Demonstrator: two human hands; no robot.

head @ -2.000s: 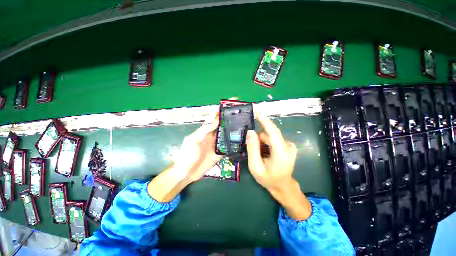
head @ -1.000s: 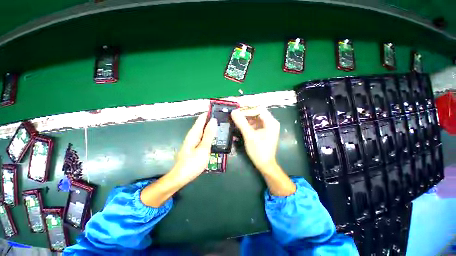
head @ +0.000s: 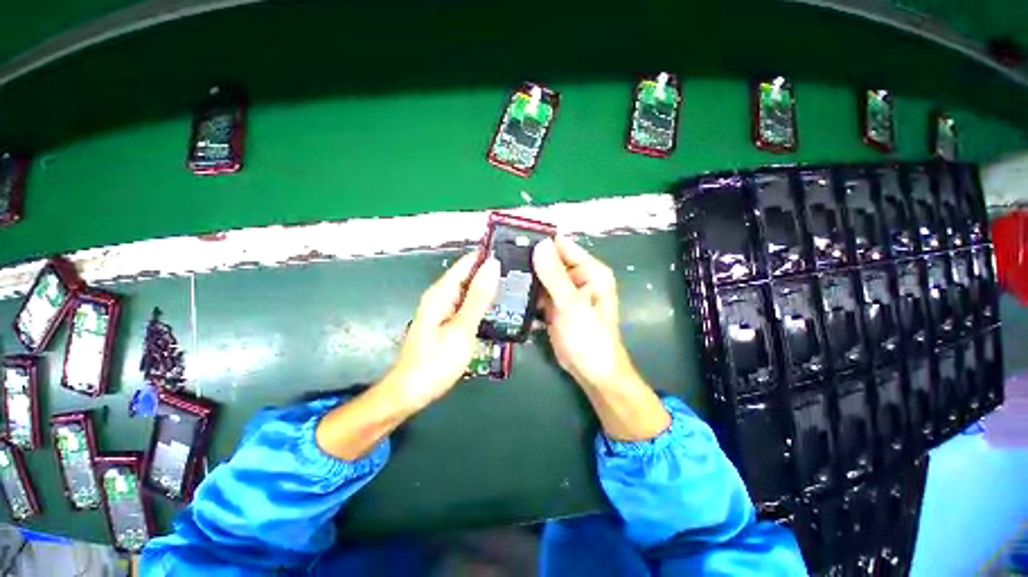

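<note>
A red-rimmed phone body with a dark cover over it (head: 515, 282) is held upright in front of me, near the worn white strip. My left hand (head: 442, 338) grips its left side, with the thumb on the dark face. My right hand (head: 581, 310) holds its right edge, with fingers at the upper right corner. Another open phone body (head: 489, 360) with a green board lies on the mat just below, partly hidden by the held phone and my left hand.
Glossy black blister trays (head: 840, 304) are stacked at right. Several open phone bodies (head: 89, 344) lie at left beside a pile of small dark parts (head: 162, 354) and a blue item (head: 143, 400). Several phones (head: 655, 114) lie on the green belt behind the white strip (head: 372, 239).
My right hand has closed in on the phone's right edge. The dark cover was laid loosely over the body two seconds ago and now lies within the red rim.
</note>
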